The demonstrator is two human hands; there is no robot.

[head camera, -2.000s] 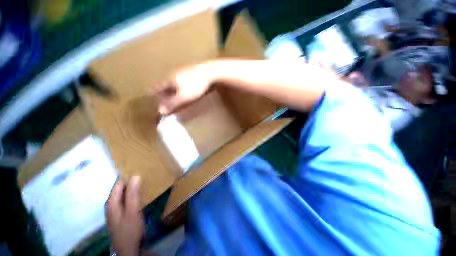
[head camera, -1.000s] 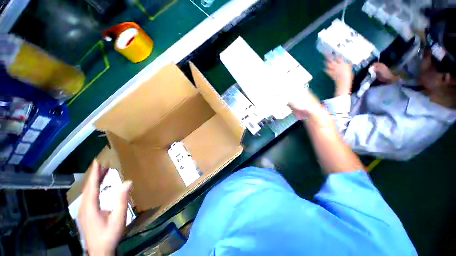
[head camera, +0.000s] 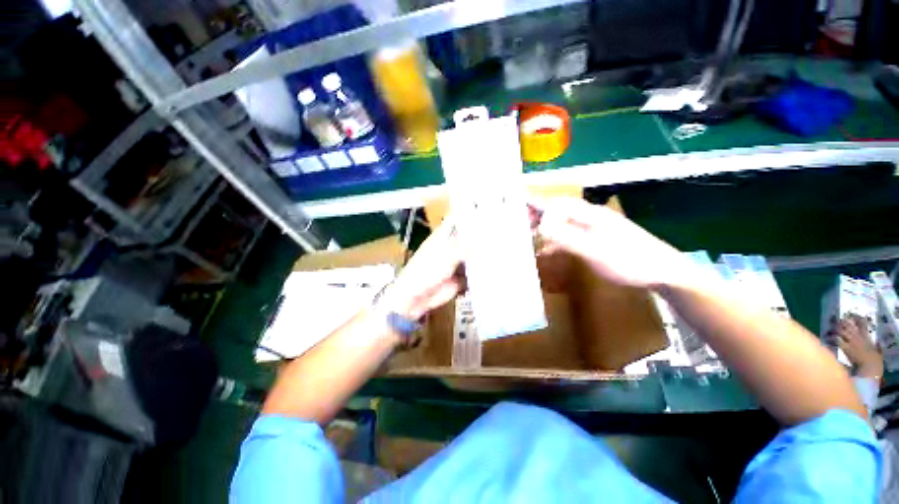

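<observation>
A long white product box (head camera: 496,236), perhaps several together, is held upright above the open brown shipping carton (head camera: 616,320). My left hand (head camera: 431,276) is on its left side and my right hand (head camera: 567,236) is on its right side. The hanger tab is at the top end. Another white product box (head camera: 466,335) lies inside the carton at the left, partly hidden by the held box. The fingers of both hands are partly hidden.
A white record sheet (head camera: 320,307) lies left of the carton. More white boxes (head camera: 754,285) stand to the right. Another person's hand (head camera: 856,340) is at the far right. A metal-edged shelf (head camera: 641,169) behind holds a blue bin (head camera: 335,162) and a tape roll (head camera: 543,133).
My right hand has come from the boxes at the right to above the carton with a white box. My left hand has moved from the sheet side onto that box. The view has turned.
</observation>
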